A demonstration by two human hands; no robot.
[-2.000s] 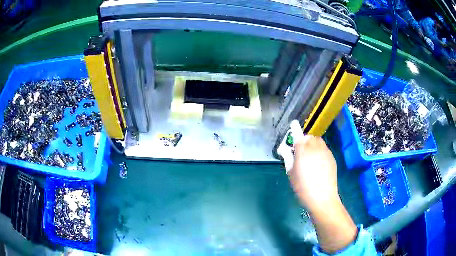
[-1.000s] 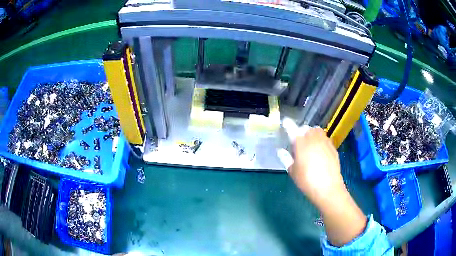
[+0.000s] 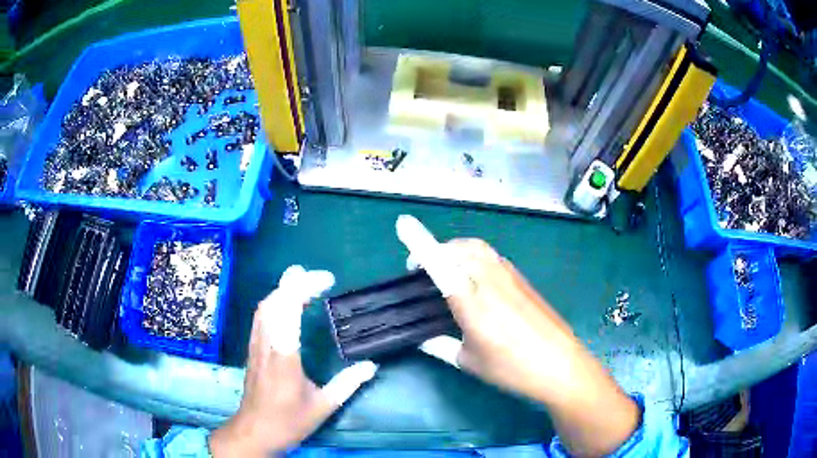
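Note:
A black plastic housing (image 3: 390, 313) is over the green bench in front of the press, its slotted ribs running lengthwise. My right hand (image 3: 484, 304), with white finger coverings, grips its right end between thumb and fingers. My left hand (image 3: 291, 349), also with white finger coverings, is at the housing's left end, fingers spread around it with a gap. The cream-yellow press fixture (image 3: 470, 98) holds no housing.
The press base (image 3: 430, 179) carries small loose metal parts. The green button (image 3: 597, 179) is at its right front. Blue parts bins stand left (image 3: 251, 192) and right (image 3: 703, 215). Black housings (image 3: 85, 277) are stacked left. Small metal bits (image 3: 621, 309) lie on the bench at right.
My right hand has moved from the press front down to the bench with the housing taken out of the fixture. My left hand has come into view. The view has shifted downward.

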